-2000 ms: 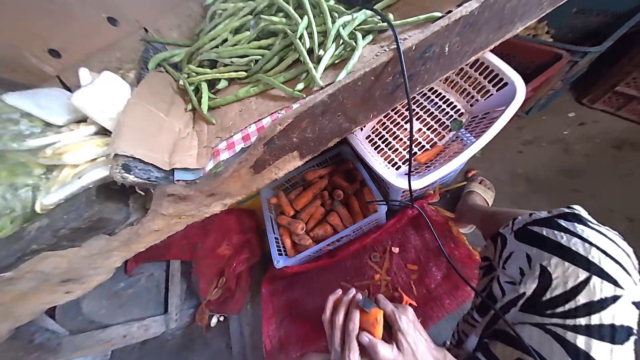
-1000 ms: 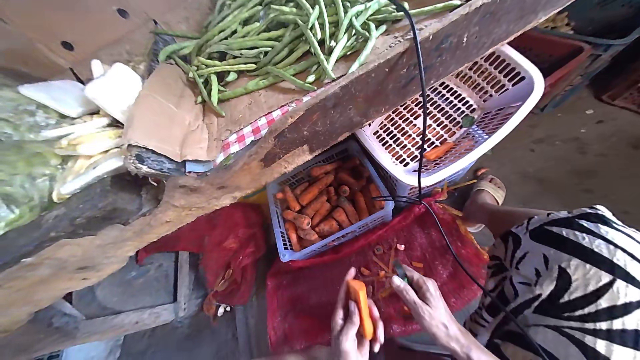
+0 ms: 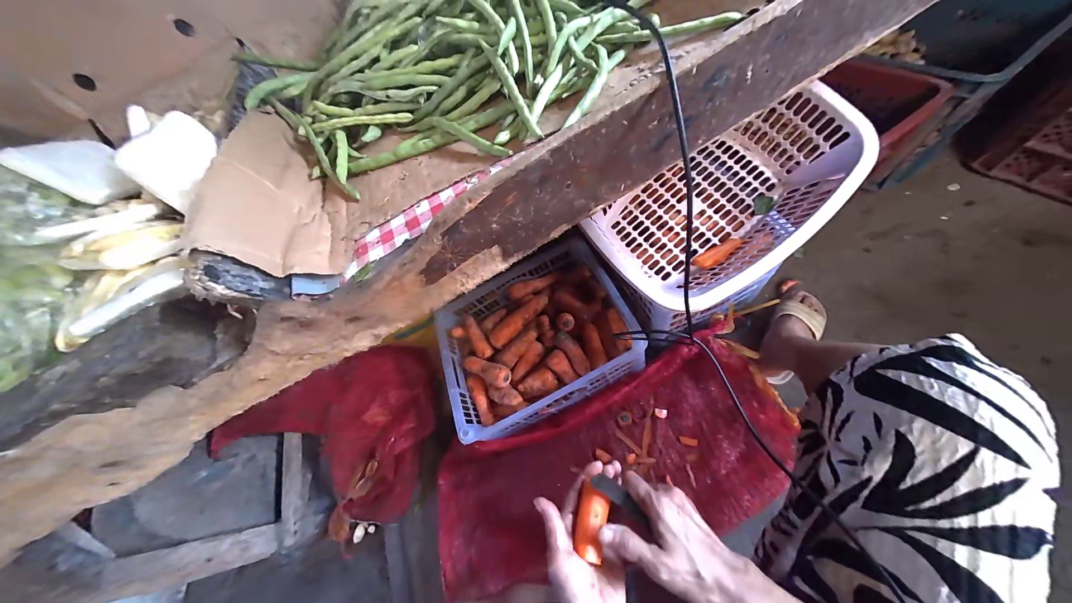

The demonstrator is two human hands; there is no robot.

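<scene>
My left hand (image 3: 569, 536) holds a peeled carrot (image 3: 591, 523) near the bottom centre. In my right hand (image 3: 670, 532), just right of it, is a dark-bladed knife (image 3: 621, 501), its blade against the carrot's upper end. Most of its handle is hidden by my fingers. Both hands are above a red mesh sack (image 3: 511, 511) strewn with carrot peelings (image 3: 643, 440). Beyond them, a blue-grey plastic crate (image 3: 548, 408) holds several unpeeled-looking carrots (image 3: 519, 322). One orange carrot (image 3: 717, 253) lies in the white-rimmed perforated basket (image 3: 837, 222).
Green beans (image 3: 452, 84) lie on cardboard on a rough wooden stand (image 3: 536, 209) crossing above the crate. A black cable (image 3: 687, 184) hangs down across the basket and sack. My patterned clothing (image 3: 930, 452) and sandalled foot (image 3: 796, 322) are at right. Red crates (image 3: 909, 100) stand farther back.
The hands, apart one second ago, are together again, and the blade now meets the carrot. The crate and basket have stayed in place.
</scene>
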